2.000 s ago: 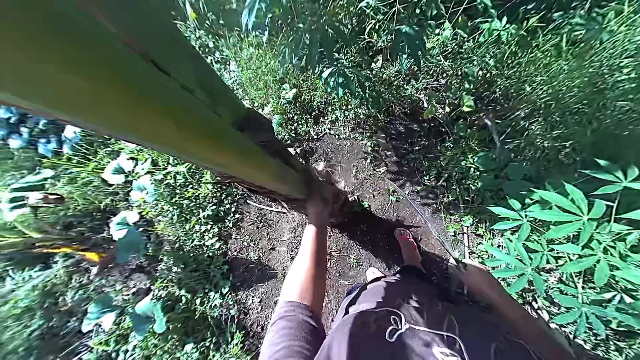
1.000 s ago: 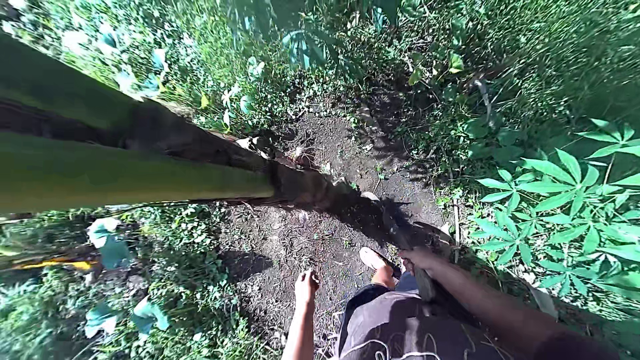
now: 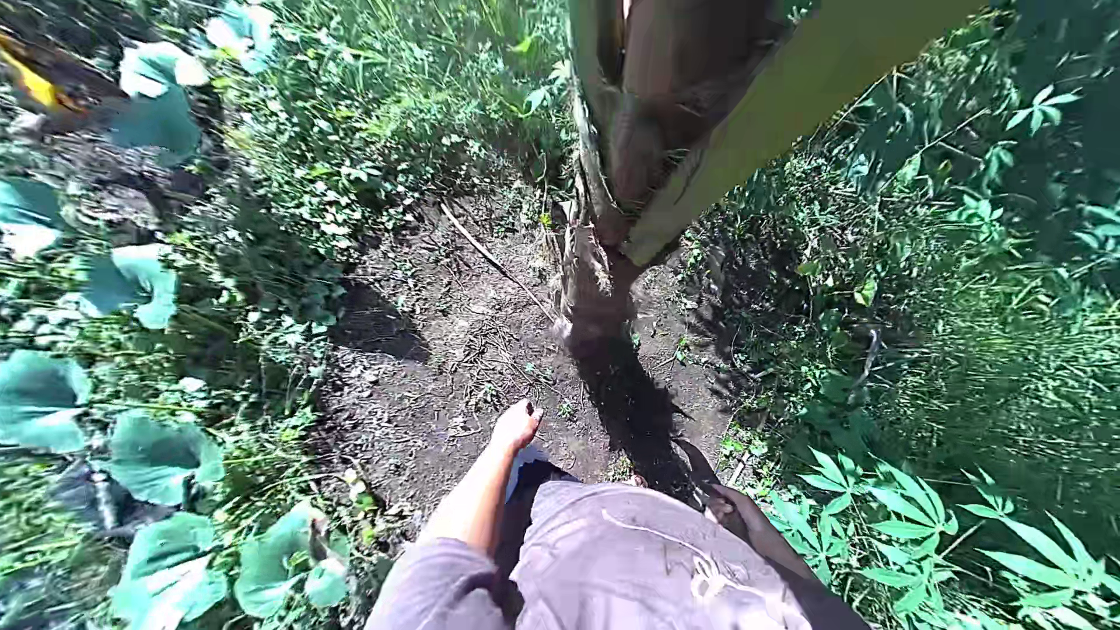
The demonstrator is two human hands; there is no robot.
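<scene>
The thick stem of a banana-like plant [image 3: 599, 297] stands on bare soil ahead of me, with brown, peeling sheaths around its base. My left hand [image 3: 518, 426] is in front of my body, left of and nearer than the stem base. Its fingers look curled in, nothing visible in them, and it does not touch the stem. Low on the right, in shade, my right hand [image 3: 731, 509] grips a long dark tool, which looks like a machete [image 3: 696, 459]. The tool points forward and left, and its outline is partly lost in the stem's shadow.
A thin dry stick [image 3: 494, 258] lies on the soil left of the stem. Broad-leaved plants [image 3: 162, 455] grow at the left. Palmate, cassava-like leaves [image 3: 910, 516] stand close to my right arm. Dense grass and weeds [image 3: 997, 376] border the soil.
Two seconds ago my left hand was against the lower stem; now it is away from it. The upper stem leaned across the left of the view and now rises at the upper right; the view has shifted.
</scene>
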